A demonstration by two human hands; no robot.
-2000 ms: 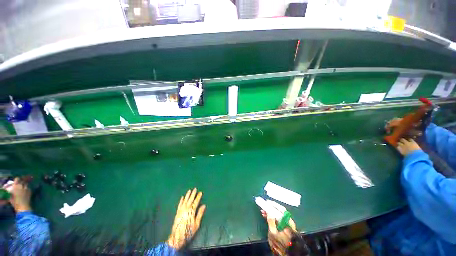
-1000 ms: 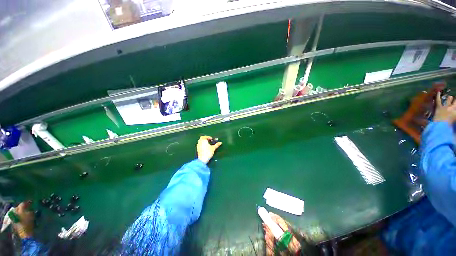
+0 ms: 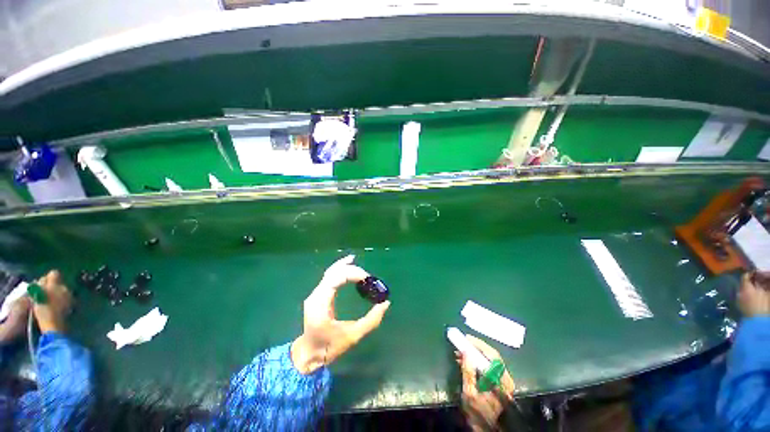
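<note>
My left hand (image 3: 336, 316) holds a small glossy black round part (image 3: 372, 289) between thumb and fingers, above the dark-green bench (image 3: 405, 371). My right hand (image 3: 483, 390) holds a white glue syringe (image 3: 469, 350) with a bright green fitting (image 3: 491, 375) at its rear; its front end points up and to the left, away from the black part. A white paper rectangle (image 3: 494, 324) lies just beyond the syringe.
A crumpled tissue (image 3: 138, 328) and a cluster of black parts (image 3: 116, 285) lie at left, beside another person's hands (image 3: 52, 299). Single black parts (image 3: 249, 240) sit farther back. At right are a ridged white strip (image 3: 617, 278), an orange-brown fixture (image 3: 709, 232) and another person's hand (image 3: 754, 294).
My left hand has picked up the black part from the back of the bench and brought it nearer. My right hand still holds the syringe near the front edge.
</note>
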